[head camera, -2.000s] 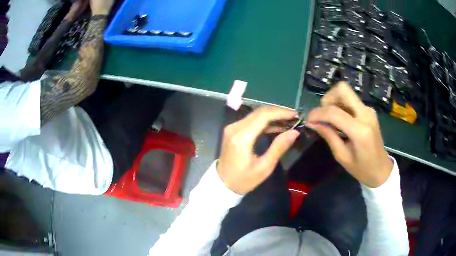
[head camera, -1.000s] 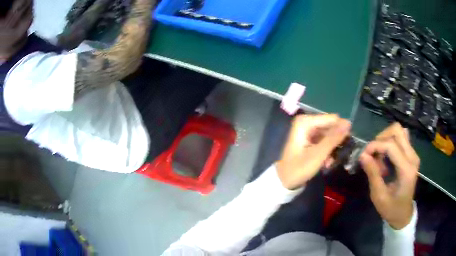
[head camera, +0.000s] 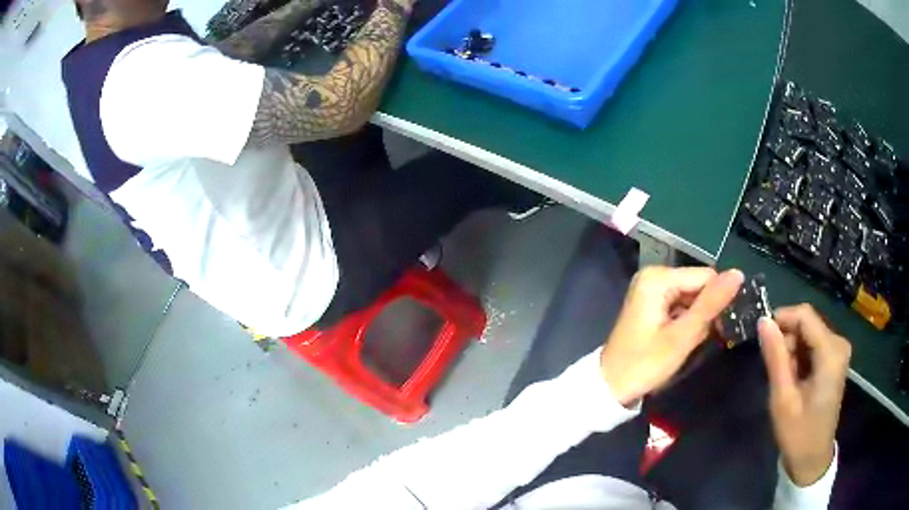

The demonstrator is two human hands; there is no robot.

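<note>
A black circuit board module (head camera: 743,313) with small silver and white spots is held above the lap, just off the near table edge. My left hand (head camera: 666,334) pinches its left side between thumb and fingers. My right hand (head camera: 805,374) is at its right side, the thumb on a thin pale strip (head camera: 764,301) along that edge. Whether the strip is a separate part cannot be told. The black tray of modules (head camera: 822,189) lies on the green table to the right, with an orange-yellow patch (head camera: 871,308) at its near corner.
A blue bin (head camera: 558,50) with a few small black parts is on the green table (head camera: 688,149). A white tag (head camera: 629,210) sticks to the table edge. A person in a white shirt (head camera: 214,179) works at left beside a red stool (head camera: 424,369). Blue crates (head camera: 60,478) stand at lower left.
The view has swung left, so table and stool sit further right. The module, earlier edge-on and then blurred between my hands, now shows its flat face. My fingers remain around it.
</note>
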